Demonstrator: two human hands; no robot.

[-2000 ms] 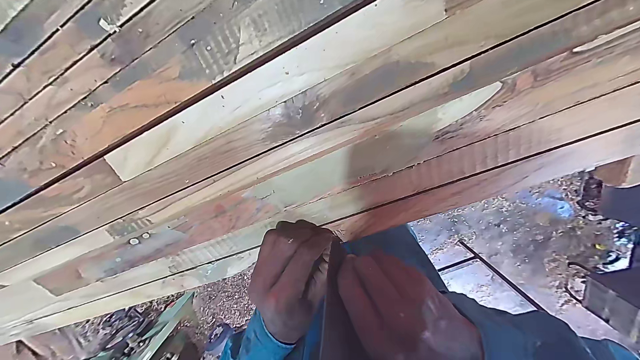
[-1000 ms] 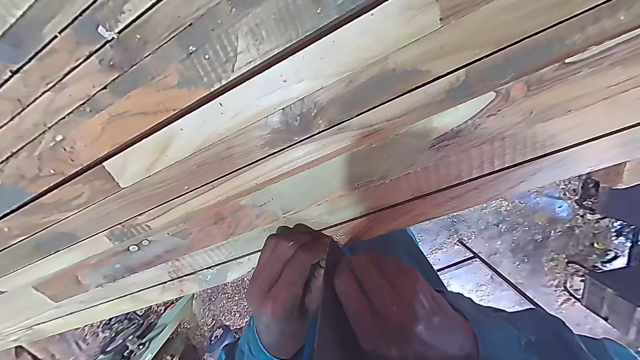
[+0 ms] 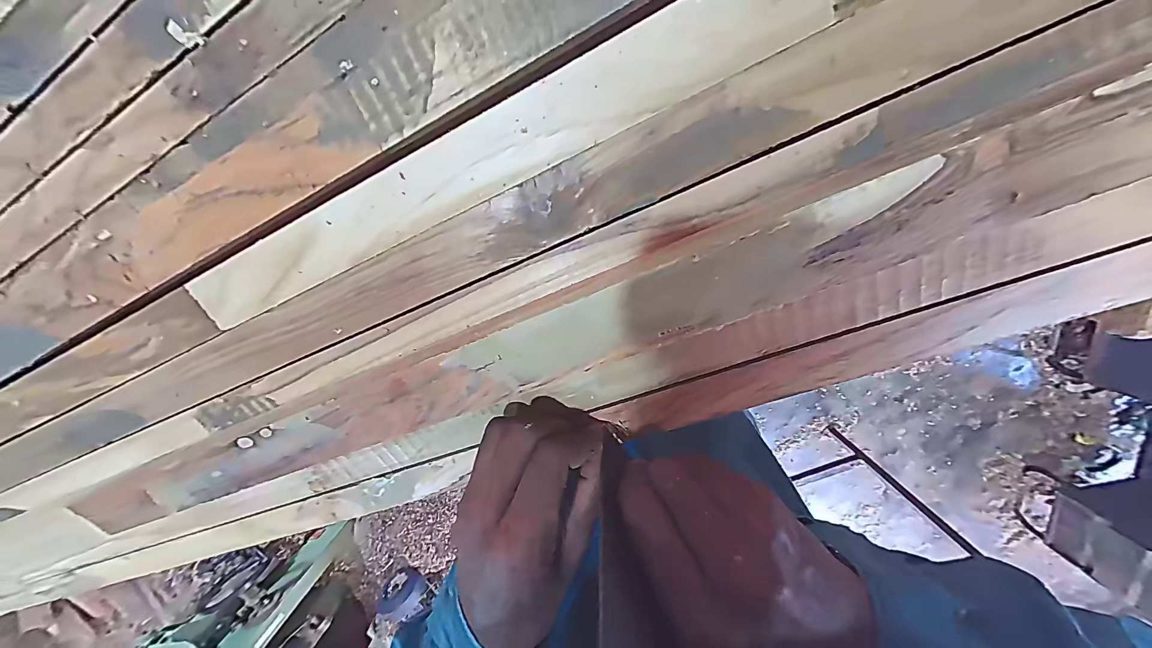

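Note:
My left hand [image 3: 531, 513], fingers curled, is at the bottom centre by the near edge of long wooden boards [image 3: 576, 333]. Beside it my right hand [image 3: 729, 540] is also curled. Between the two hands runs a dark, narrow, flat strip [image 3: 616, 558], which both hands seem to grip; its material and its lower end cannot be told. The top of the strip meets the edge of the nearest board, where small shavings [image 3: 615, 427] show. Most of my fingertips are hidden.
Boards lie side by side with dark gaps between them and bits of debris [image 3: 184, 34] on top. Below at right are a thin metal frame [image 3: 864, 450] and a dark boxy object [image 3: 1102, 531]. A pale green metal part [image 3: 306, 585] and wood chips [image 3: 405, 540] lie below at left.

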